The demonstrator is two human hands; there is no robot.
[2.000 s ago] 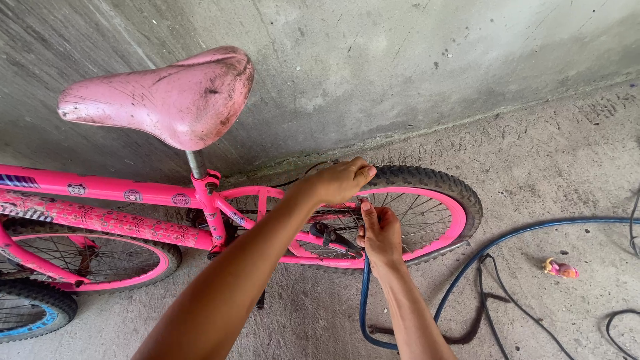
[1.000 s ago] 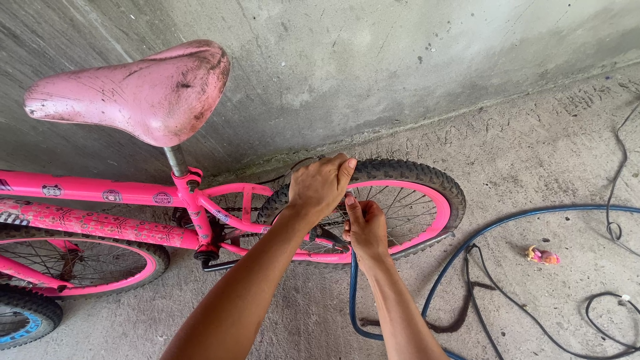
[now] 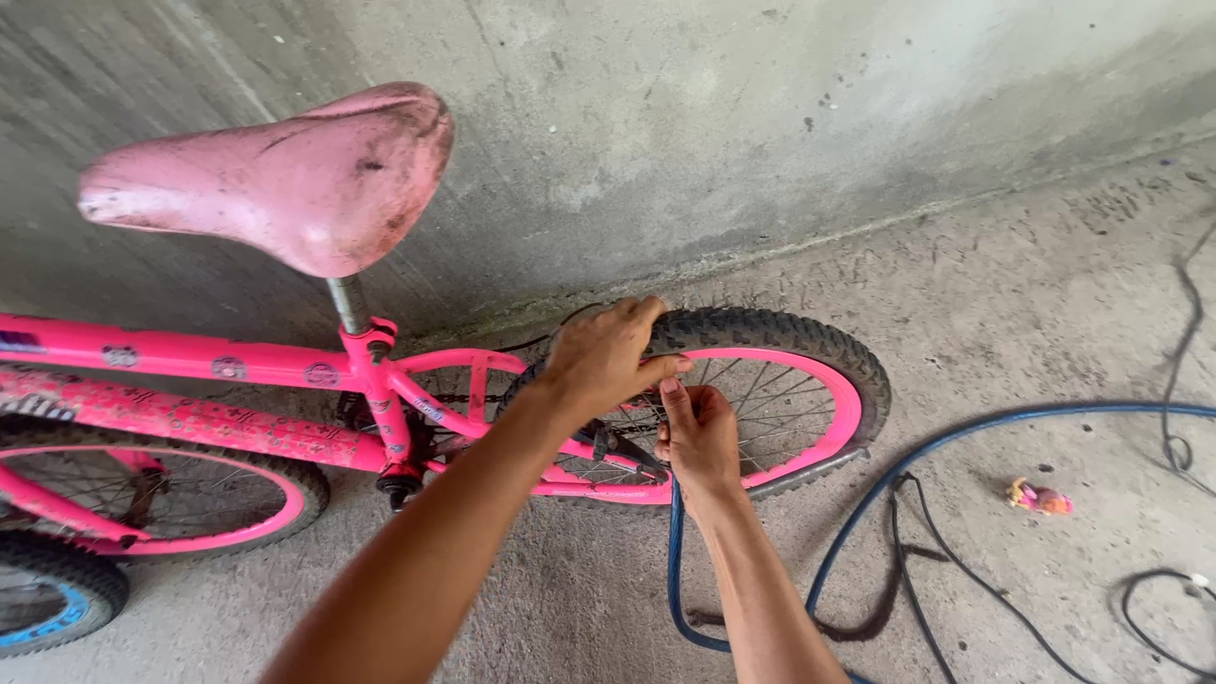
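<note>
A pink bicycle frame (image 3: pixel 380 399) with a scuffed pink saddle (image 3: pixel 285 176) stands beside a wall. My left hand (image 3: pixel 613 356) lies over the top of the knobby rear tyre (image 3: pixel 798 332), its thumb reaching down across the pink rim (image 3: pixel 845 408). Just below, my right hand (image 3: pixel 698 427) is closed around the end of a blue air hose (image 3: pixel 675 560), near the rim and spokes. The hose end itself is hidden by the fingers. The two thumbs are close together; whether they touch is unclear.
A grey concrete wall (image 3: pixel 665 142) runs behind the bicycle. Thin black cables (image 3: pixel 988 579) and more blue hose curl over the concrete floor at the right, near a small pink and orange toy (image 3: pixel 1040 497). Another tyre with blue markings (image 3: pixel 95 579) is at lower left.
Both hands stay at the rear wheel. My left hand, earlier high on the tyre with fingers bunched, now spreads over it with the thumb extended toward my right hand.
</note>
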